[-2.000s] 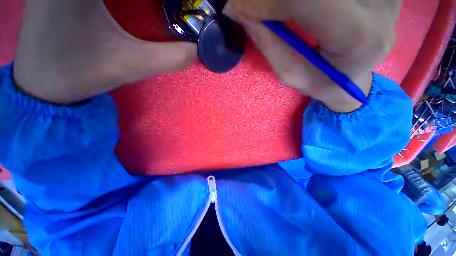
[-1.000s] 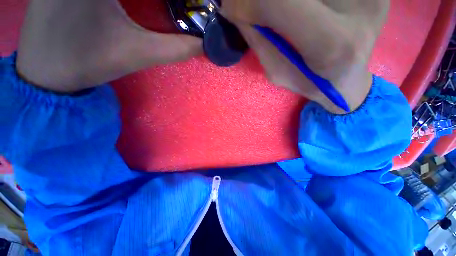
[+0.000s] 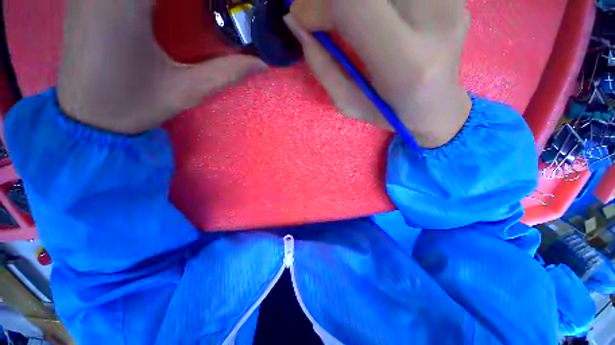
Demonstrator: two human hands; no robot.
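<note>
The black glossy watch case [image 3: 232, 25] is at the top edge of the view, partly cut off, with a silver battery and a bit of yellow showing inside. A round dark back cover [image 3: 276, 40] lies against its right side. My left hand [image 3: 145, 74] is bare, its thumb against the case and cover; its other fingers are cut off by the top edge. My right hand [image 3: 398, 57] is bare and holds a thin blue stick [image 3: 361, 84] slanting back over the wrist. The stick's working end is hidden at the cover.
A red foam mat [image 3: 283, 155] lies under my hands. At the right a red bin [image 3: 556, 195] holds a heap of binder clips [image 3: 583, 145] with wire handles. Part of a red tray [image 3: 13, 226] and a red button [image 3: 44, 256] show at the left edge.
The case and cover have moved up and slightly left, and the cover looks more edge-on. My right hand and the blue stick have moved left. My left hand has shifted right.
</note>
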